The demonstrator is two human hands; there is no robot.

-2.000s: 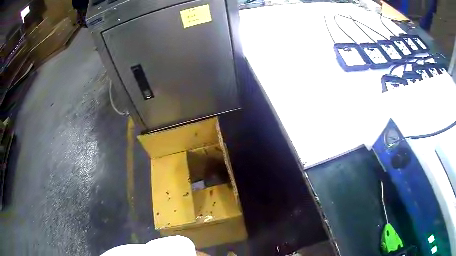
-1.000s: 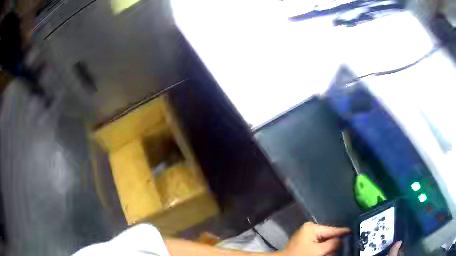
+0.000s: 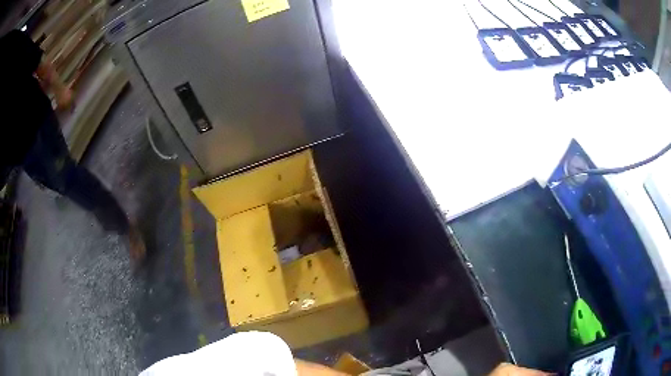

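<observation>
A black square housing with a white, dark-chipped face (image 3: 593,363) is at the bottom right edge, partly cut off. My left hand (image 3: 516,370) is just left of it, mostly cut off by the bottom edge. Whether its fingers touch or grip the housing cannot be told. My right hand is not in view. A bright green air gun (image 3: 586,323) with a thin metal nozzle lies on the dark green mat (image 3: 508,253), just above the housing.
A blue-panelled machine (image 3: 614,239) borders the mat on the right. Several corded units (image 3: 546,42) lie in rows on the white tabletop (image 3: 434,110). An open yellow-brown box (image 3: 254,268) stands below a metal cabinet (image 3: 243,88). A person (image 3: 55,161) is at the left.
The view has swung and shifted. My left hand and the housing, absent in the oldest frame and fuller one second ago, are now mostly cut off. A person has come in at left.
</observation>
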